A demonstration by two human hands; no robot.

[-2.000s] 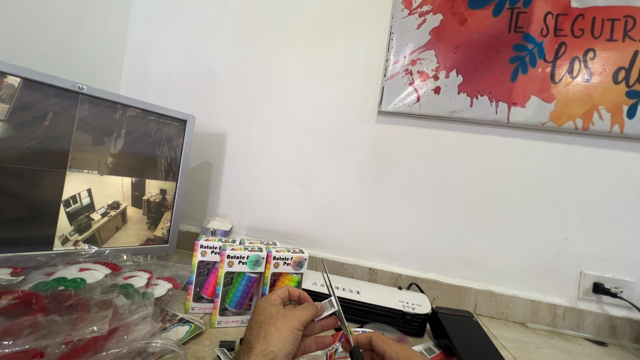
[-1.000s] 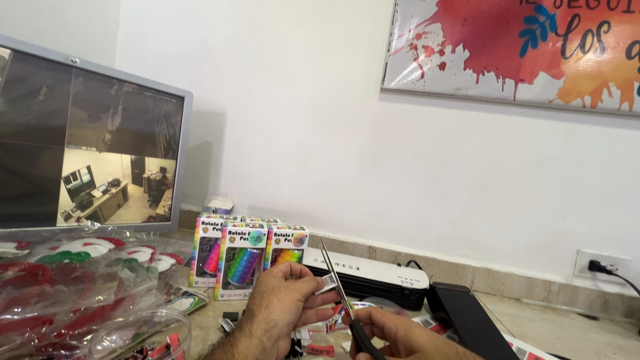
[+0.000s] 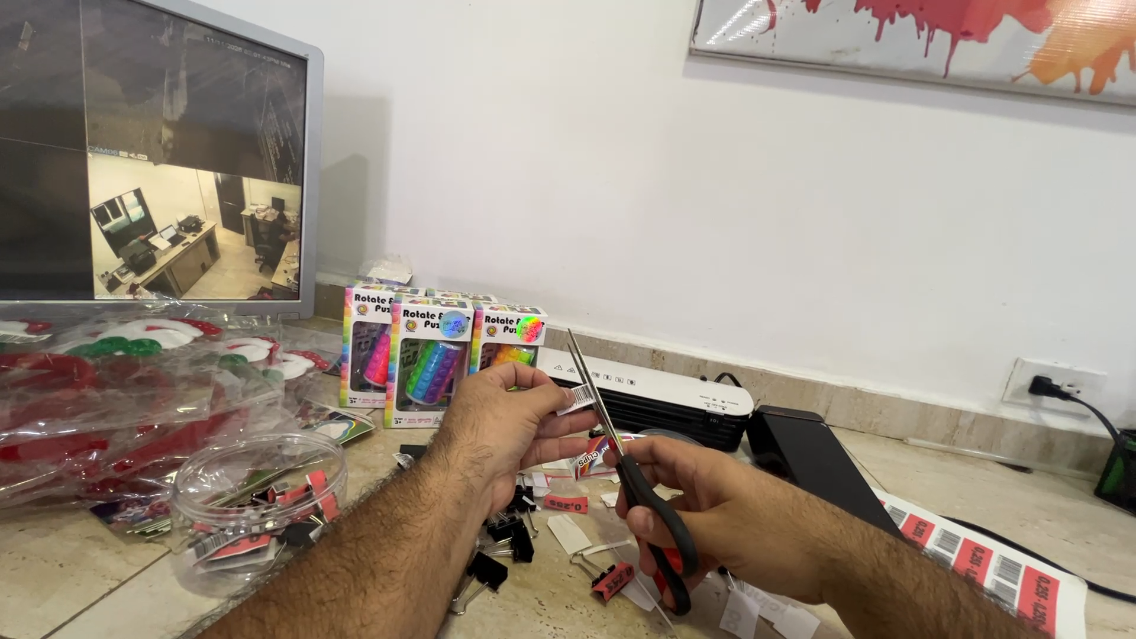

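My left hand (image 3: 524, 417) pinches a small white label with a barcode (image 3: 579, 398) between thumb and fingers. Scissors with black handles (image 3: 652, 506) are in my right hand (image 3: 692, 497), their blades pointing up and lying close beside the label's right edge. Whether the blades touch the label cannot be told. Below the hands lie black binder clips (image 3: 510, 532), a binder clip with a red label (image 3: 612, 579), another red label (image 3: 566, 504) and white paper scraps (image 3: 568, 535).
Boxed puzzle toys (image 3: 432, 359) stand behind my left hand, beside a white and black machine (image 3: 657, 395). A clear round container (image 3: 257, 484) and plastic-bagged items (image 3: 106, 399) are at left, before a monitor (image 3: 311, 177). A label sheet (image 3: 985, 564) lies at right.
The view has shifted slightly downward. My hands still hold the label and the scissors close together; no plain change in either hold.
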